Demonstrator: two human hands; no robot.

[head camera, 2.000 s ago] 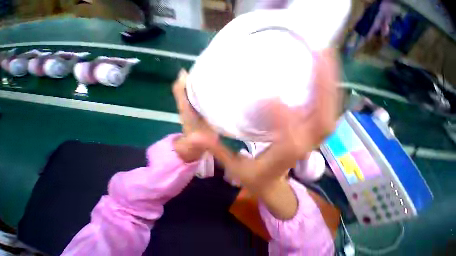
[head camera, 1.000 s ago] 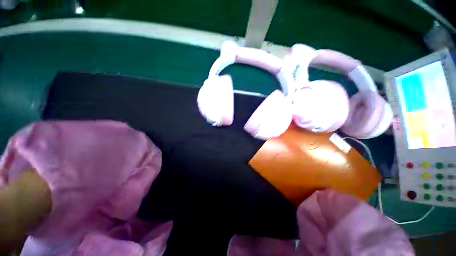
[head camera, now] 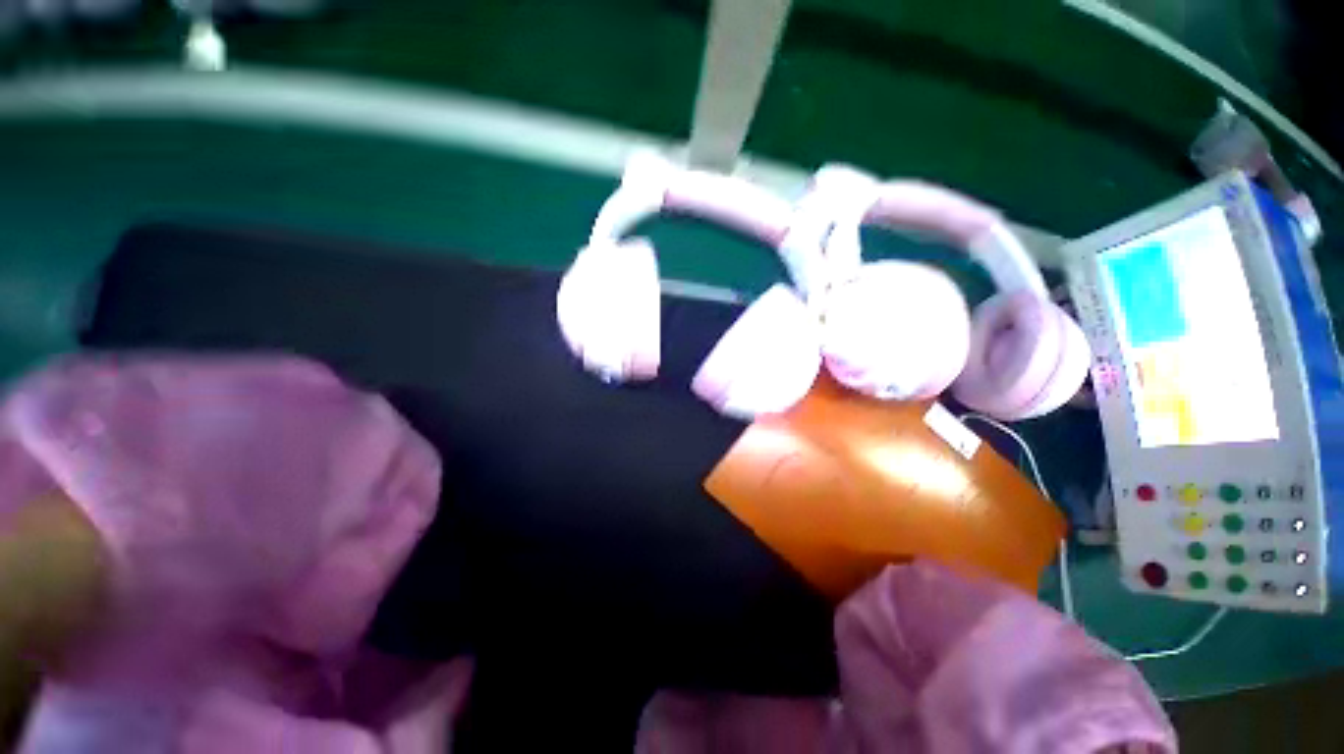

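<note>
Two pale pink and white headphones stand at the back of the black mat. The left headset (head camera: 612,309) has its ear cups apart. The right headset (head camera: 896,330) touches it and stands partly behind an orange plate (head camera: 899,479) with a small white label. A blurred patch of skin at the left edge, apparently my left hand or wrist (head camera: 52,575), is cut off beside a pink sleeve; its fingers cannot be made out. A second pink sleeve is at the bottom right, over the plate's near edge. My right hand is not in view.
A tester (head camera: 1216,398) with a lit screen and coloured buttons stands at the right, and a thin white cable (head camera: 1064,567) runs beside it. The black mat (head camera: 590,501) lies in front. A pale rail (head camera: 413,103) and post (head camera: 737,74) edge the green conveyor behind.
The headset held up close two seconds ago is no longer in my visible grasp. The view has tipped down, and since one second ago the bench things have shifted slightly left in the picture.
</note>
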